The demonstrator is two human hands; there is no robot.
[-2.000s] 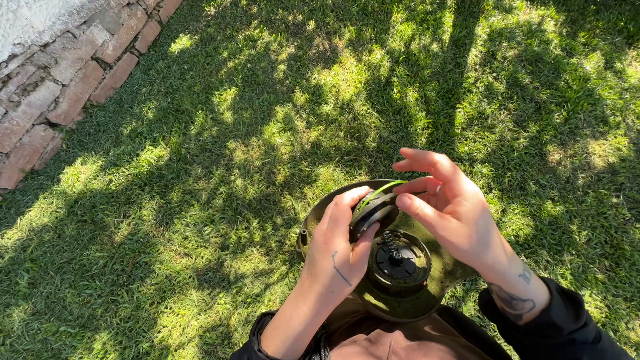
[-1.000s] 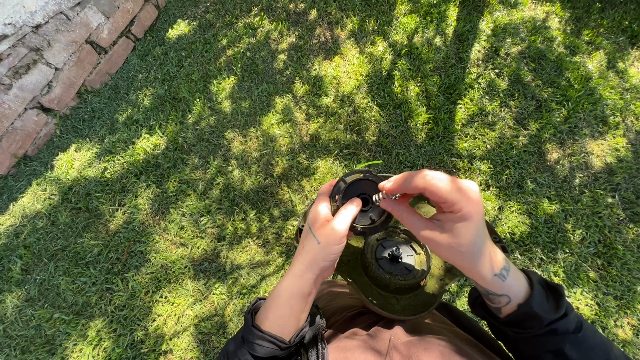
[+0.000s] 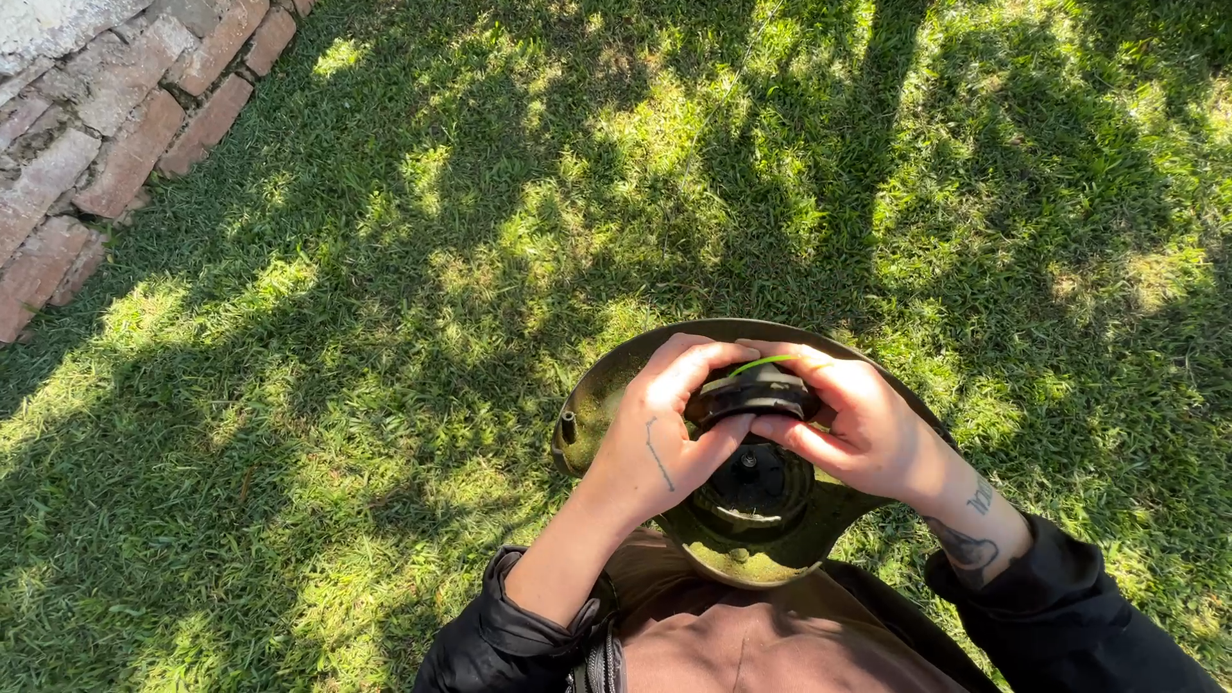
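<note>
My left hand (image 3: 664,433) and my right hand (image 3: 857,419) grip a round black trimmer line spool (image 3: 756,397) from both sides, thumbs on the near edge. A bright green trimmer line (image 3: 765,362) curves out over its top. Just below the spool is the black round trimmer head housing (image 3: 756,481), with a small metal tip at its centre. It sits in the grass-dusted trimmer guard (image 3: 736,563), which lies at my lap. The underside of the spool is hidden, and no spring shows.
Sunlit and shaded grass (image 3: 433,318) surrounds the guard. A brick edging (image 3: 135,135) runs along the upper left. A small metal post (image 3: 568,423) stands at the guard's left rim.
The spool was face up in my left hand, with my right fingers at a metal spring by its centre. Now it is tilted edge-on and both hands hold it.
</note>
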